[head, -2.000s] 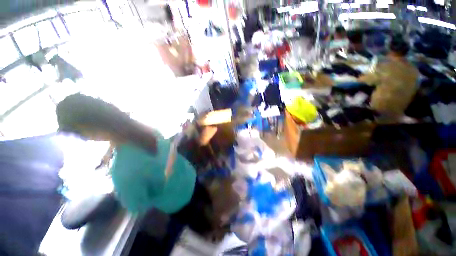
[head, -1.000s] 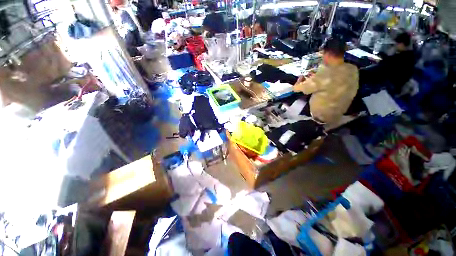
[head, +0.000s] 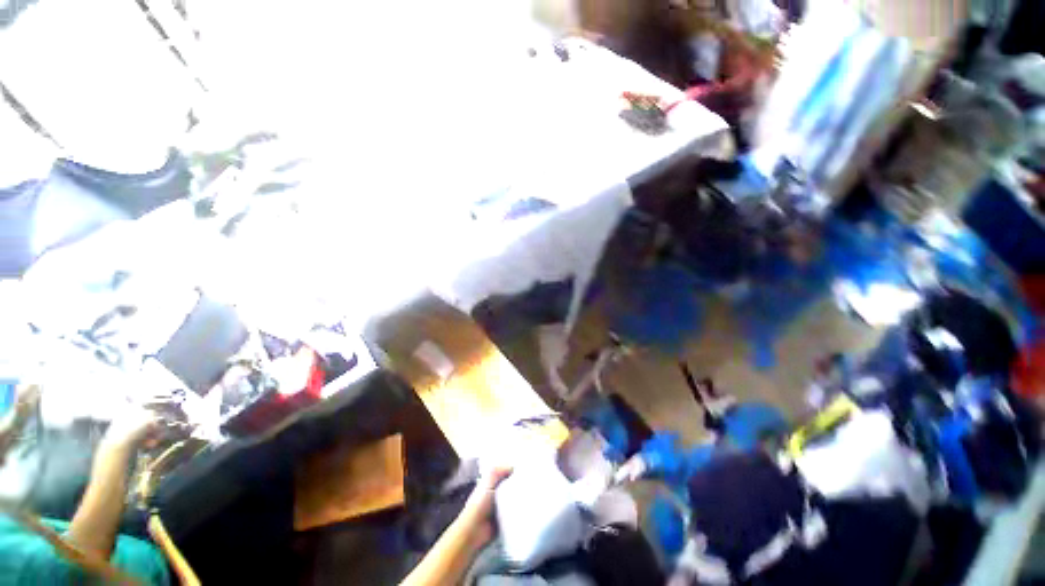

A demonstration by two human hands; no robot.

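Observation:
My left hand (head: pixel 493 485) reaches in from the bottom edge, with the bare forearm showing. Its fingers are at the left edge of a light, white to pale grey cloth bundle (head: pixel 539 517) and appear to hold it. The cloth is blurred, and its lower part merges with other cloth at the bottom edge. My right hand is not in view.
A person in teal (head: pixel 80 549) is at the lower left, one arm over a cluttered table. A brown carton (head: pixel 470 395) stands ahead, beside an overexposed white table (head: pixel 539 246). Blue and dark cloth heaps (head: pixel 745 504) lie on the right.
The view has swung left and down from the wide workshop aisle to the white table and carton. My left hand and the light cloth have come into view at the bottom.

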